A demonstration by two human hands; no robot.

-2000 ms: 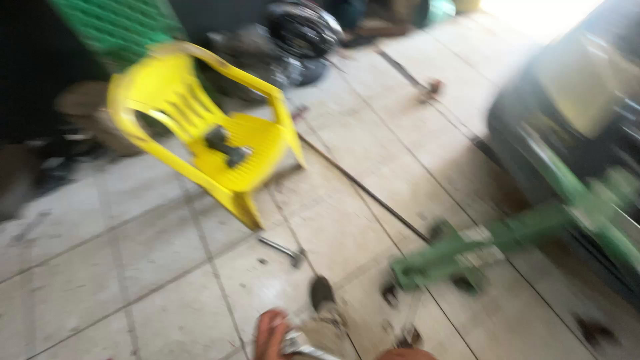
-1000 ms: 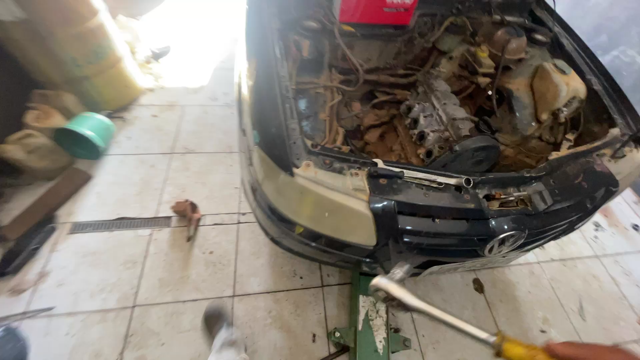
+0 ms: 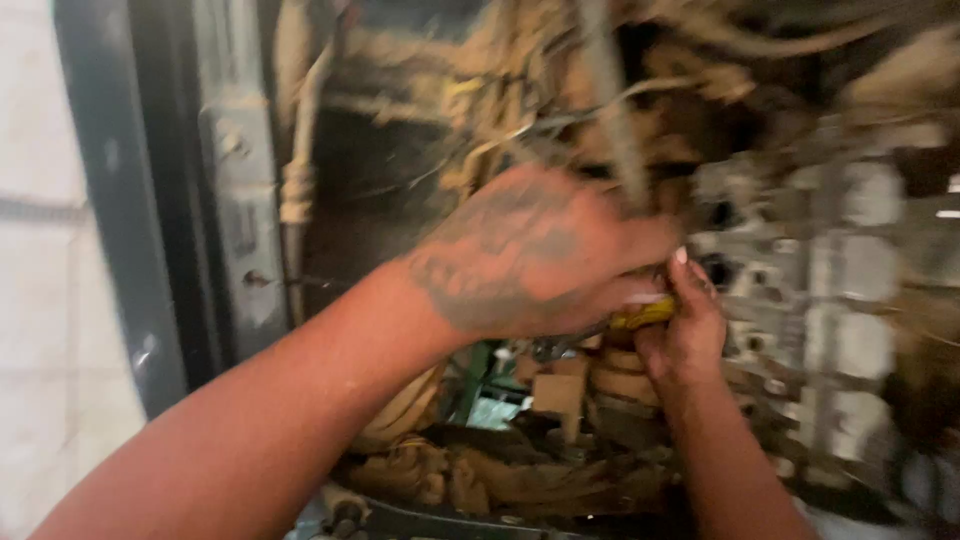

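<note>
Both my hands are inside the engine bay of a car, fingertips close together. My left hand (image 3: 532, 255), dirty on its back, reaches in from the lower left with curled fingers; whether it grips something is hidden. My right hand (image 3: 690, 322) comes up from the lower right and is closed at a yellow tool handle (image 3: 645, 313), only partly visible between the hands. The rest of the tool is hidden or blurred. A blurred grey bar or tube (image 3: 616, 112) runs down to behind my left hand. The metal engine block or head (image 3: 814, 277) stands just right of my hands.
The car's dark fender edge (image 3: 112, 195) and a metal inner rail (image 3: 244, 202) run along the left. Dirty hoses (image 3: 300, 150) and wires (image 3: 517, 135) cross the bay. The front crossmember (image 3: 450, 521) lies at the bottom. Pale floor tiles (image 3: 37, 300) show outside the car.
The view has moved from the floor and chair to the car and then close over its engine bay. The yellow-handled ratchet, held in front of the car one second ago, is now down in the bay.
</note>
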